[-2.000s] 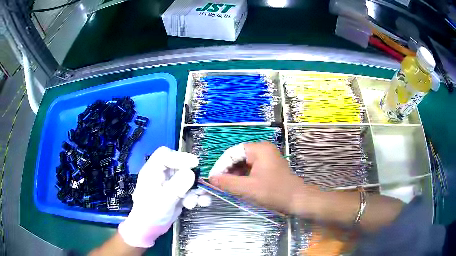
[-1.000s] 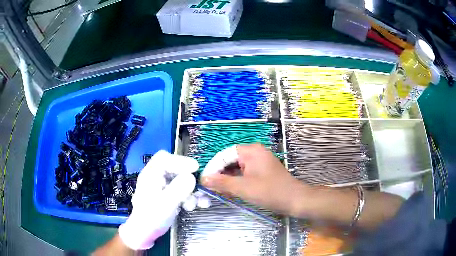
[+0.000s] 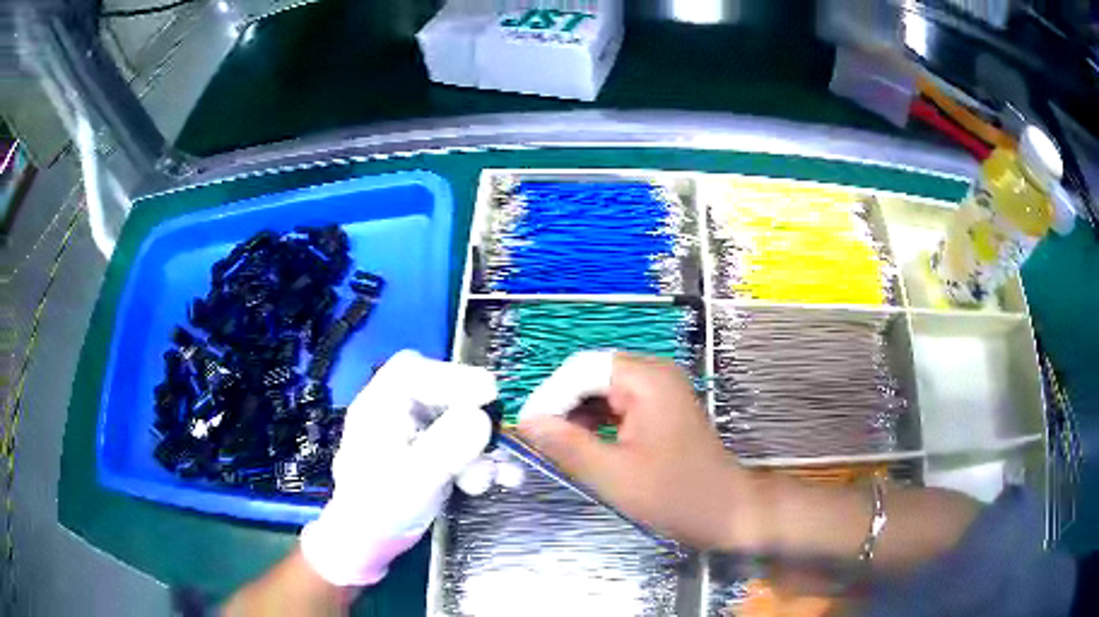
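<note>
My left hand (image 3: 404, 464), in a white glove, pinches a small black connector housing (image 3: 492, 413), mostly hidden by the fingertips. A few thin wires (image 3: 579, 486), one of them dark blue, run from it down to the right under my right hand. My right hand (image 3: 639, 440), with white covers on its fingertips, is closed at the wires close beside the housing. Its fingertips seem to pinch a wire end, but the tip is hidden. Both hands are over the green wires (image 3: 591, 340) and the white wires (image 3: 542, 560) of the cream divided tray (image 3: 704, 301).
A blue tray (image 3: 404, 259) with heaped black housings (image 3: 259, 350) is at left. Blue (image 3: 588, 238), yellow (image 3: 801, 247), brown (image 3: 801, 380) and orange wires (image 3: 771, 599) lie in compartments. A yellow bottle (image 3: 994, 229) stands upper right; a white JST box (image 3: 542, 54) stands behind.
The whole view has shifted, so the trays appear slightly further right. Both hands remain together at the housing, with the right fingertips a little further from the left ones than one second ago.
</note>
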